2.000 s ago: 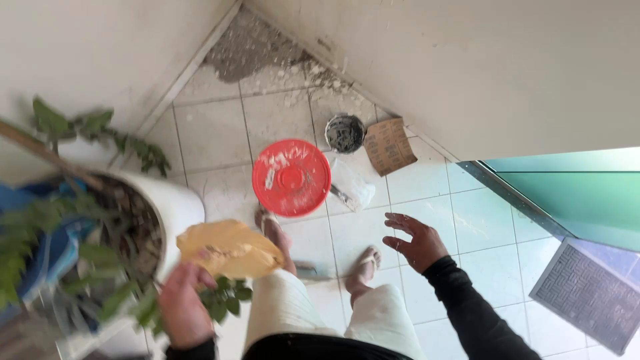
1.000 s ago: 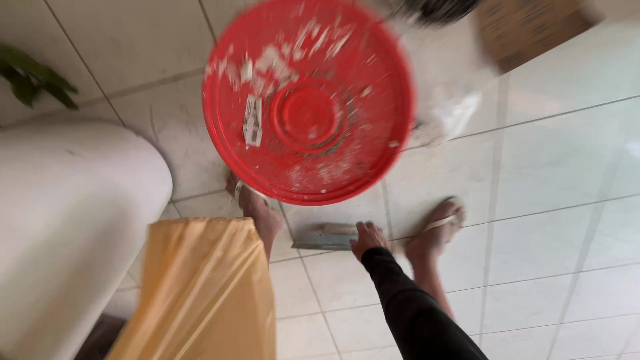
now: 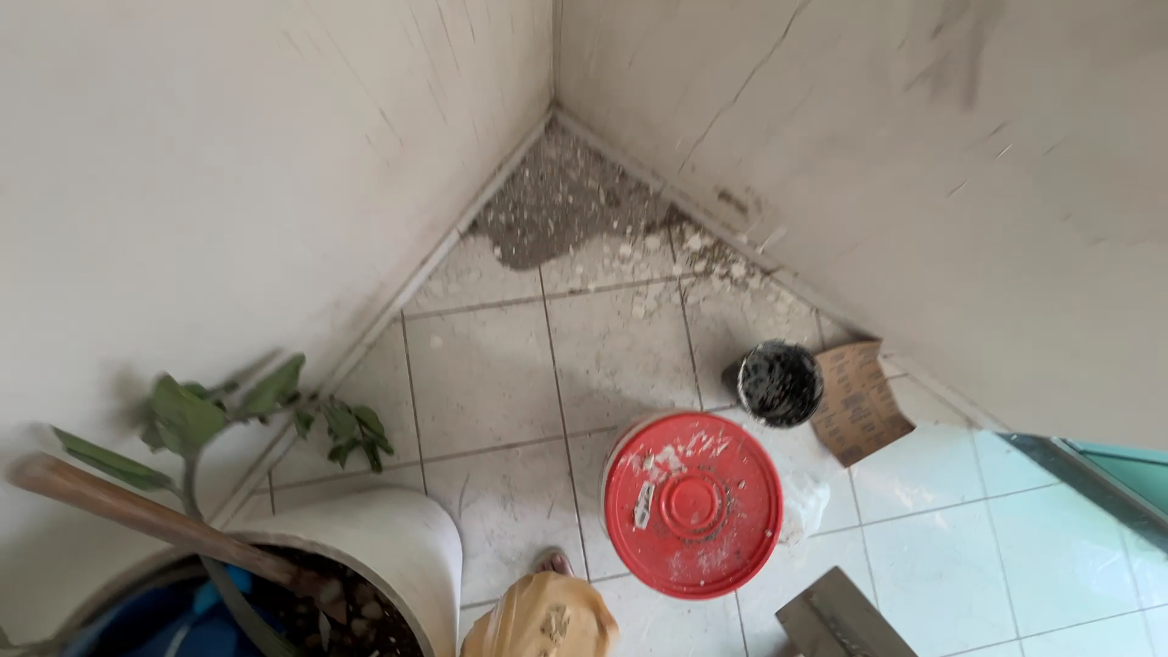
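A crumpled tan bag (image 3: pixel 543 620), perhaps plastic or paper, rises from the bottom edge; my left hand is out of the frame. A flat steel finishing trowel (image 3: pixel 844 616) shows its blade at the bottom right, tilted. Only a sliver of my right hand (image 3: pixel 787 650) shows by the blade, the rest cut off by the frame edge. Between and beyond them stands a bucket with a red lid (image 3: pixel 693 506), smeared with dried white material. Behind it on the right is a small dark container (image 3: pixel 778 383) with grey residue inside.
Printed cardboard (image 3: pixel 862 401) lies by the right wall, and clear plastic (image 3: pixel 803 506) beside the bucket. Rubble (image 3: pixel 703 255) and a grey patch (image 3: pixel 566 201) fill the corner. A large white planter (image 3: pixel 429 538) with a plant and wooden handle (image 3: pixel 137 511) stands left. A crack runs up the right wall.
The trowel, on the floor by my foot one second ago with my right hand at it, is now raised at the bottom right. The view has swung toward the corner.
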